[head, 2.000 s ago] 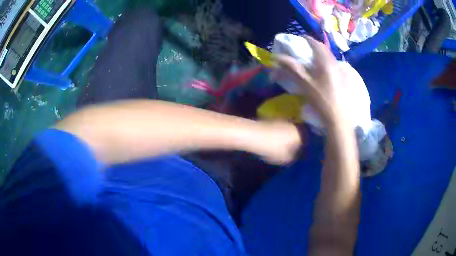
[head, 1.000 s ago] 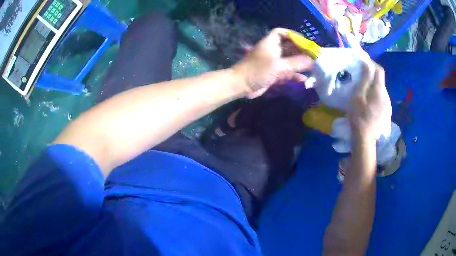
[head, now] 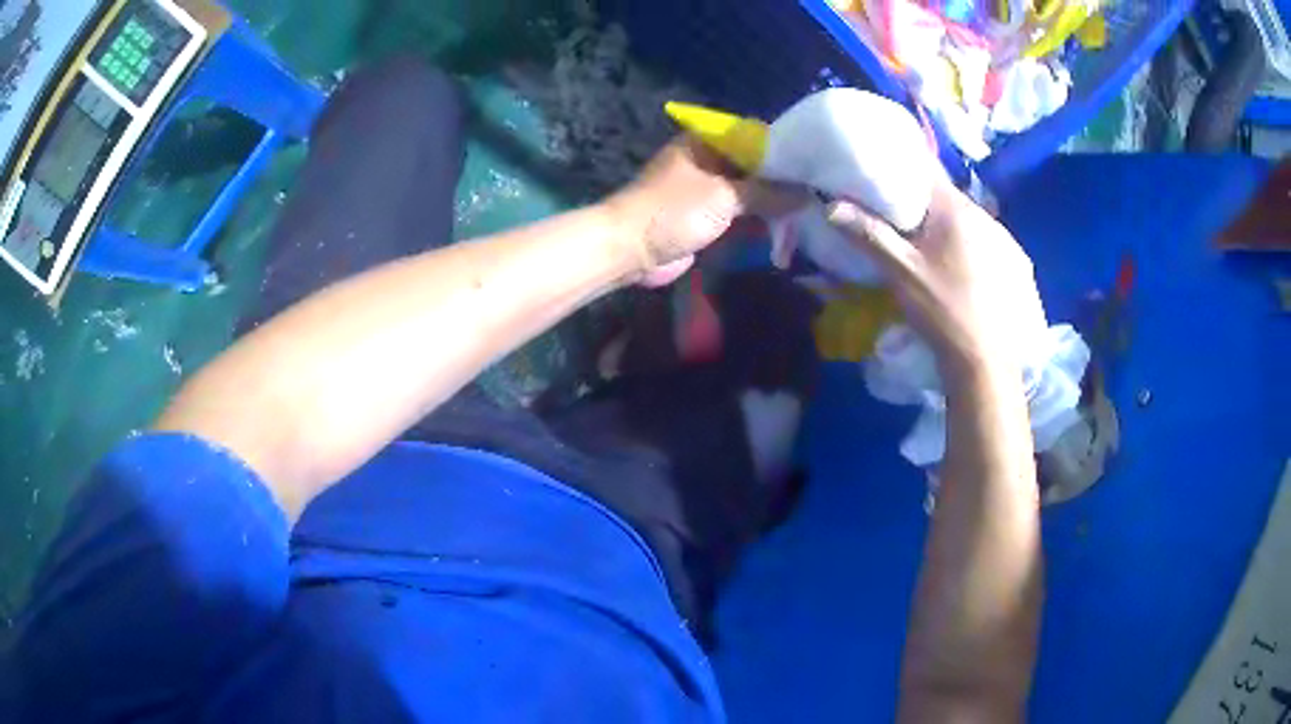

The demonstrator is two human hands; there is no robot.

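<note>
A plush unicorn (head: 857, 149) with a plump white head and body is in front of the blue machine, its rear end against the round nozzle mount (head: 1083, 453). The nozzle itself is hidden. Its yellow horn (head: 719, 135) points up left, and a yellow wing (head: 854, 323) shows below. My left hand (head: 687, 212) is closed at the head just under the horn; its fingertips are partly hidden. My right hand (head: 927, 262) grips the toy's head and neck from the right, thumb on the face. White crumpled legs hang near the mount.
A blue crate (head: 1041, 142) heaped with limp skins is at the top right. The blue machine surface (head: 1189, 368) carries a red-handled tool (head: 1126, 283). A digital scale (head: 71, 177) on a blue stool (head: 234, 177) is at the upper left. Fibre litters the green floor.
Compared with one second ago, the toy's head has turned and its eye no longer shows clearly. My left hand has moved left and down, with the horn above it. The whole view has shifted slightly.
</note>
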